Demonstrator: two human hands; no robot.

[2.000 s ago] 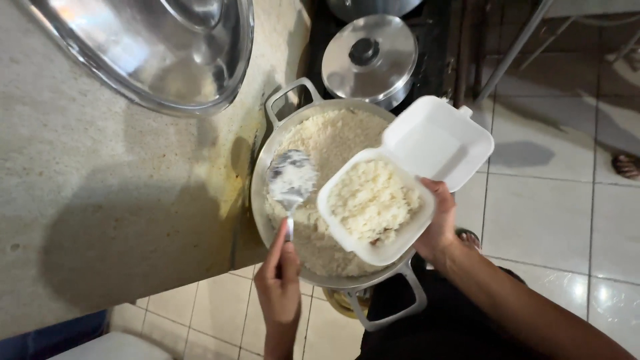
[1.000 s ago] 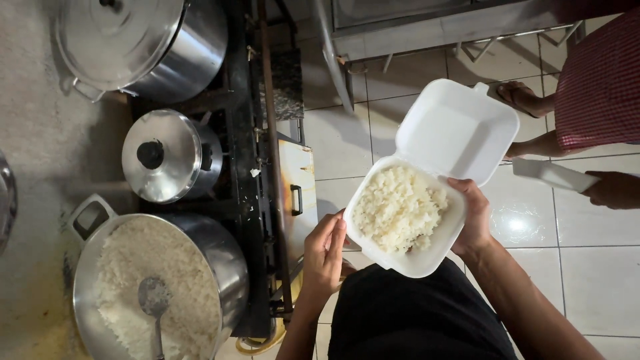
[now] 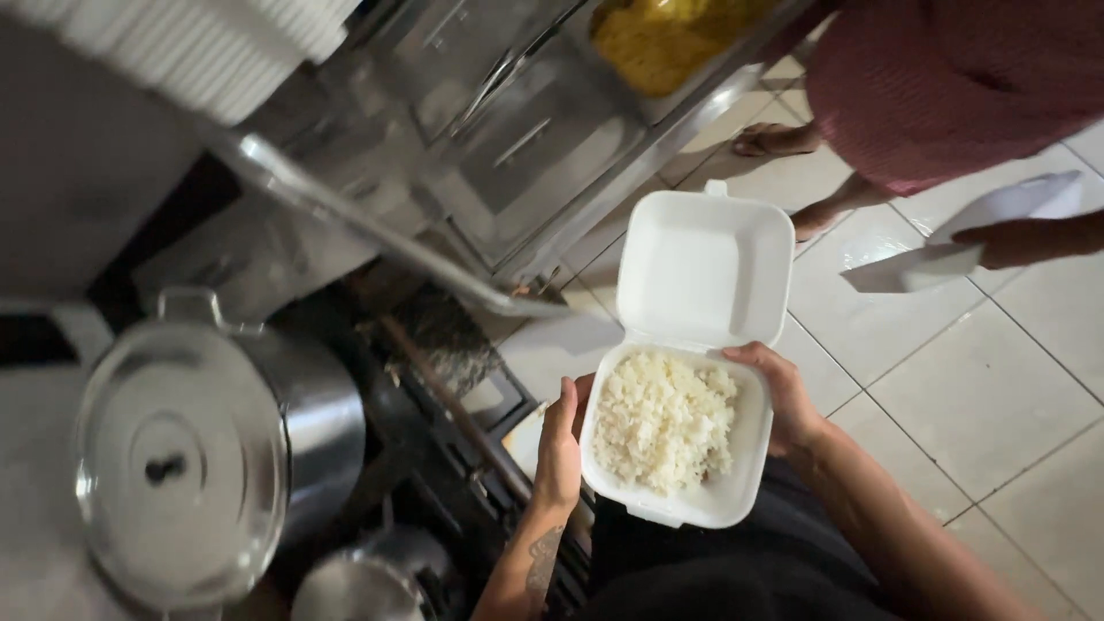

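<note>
An opened white foam takeout container [image 3: 705, 267] is held in front of my body, its lid folded back away from me. Cooked white rice [image 3: 664, 420] fills much of its lower half. My right hand [image 3: 779, 392] grips the right side, with the thumb over the rim near the hinge. Against the left side rests my left hand [image 3: 565, 448], thumb up and the other fingers partly hidden behind the container. Both hands support it, and neither holds a utensil.
A large lidded metal pot [image 3: 181, 466] and a smaller one [image 3: 358, 591] stand at left by the stove [image 3: 431, 483]. Ahead is a steel counter [image 3: 552, 147] with yellow food [image 3: 673, 39] and stacked white containers [image 3: 207, 52]. Another person [image 3: 957, 86] stands at right, holding a pale flat object [image 3: 914, 267].
My left hand let go of the serving spoon, which lay in the rice pot one second ago, and moved to the container. The view has swung from the rice pot toward the steel counter.
</note>
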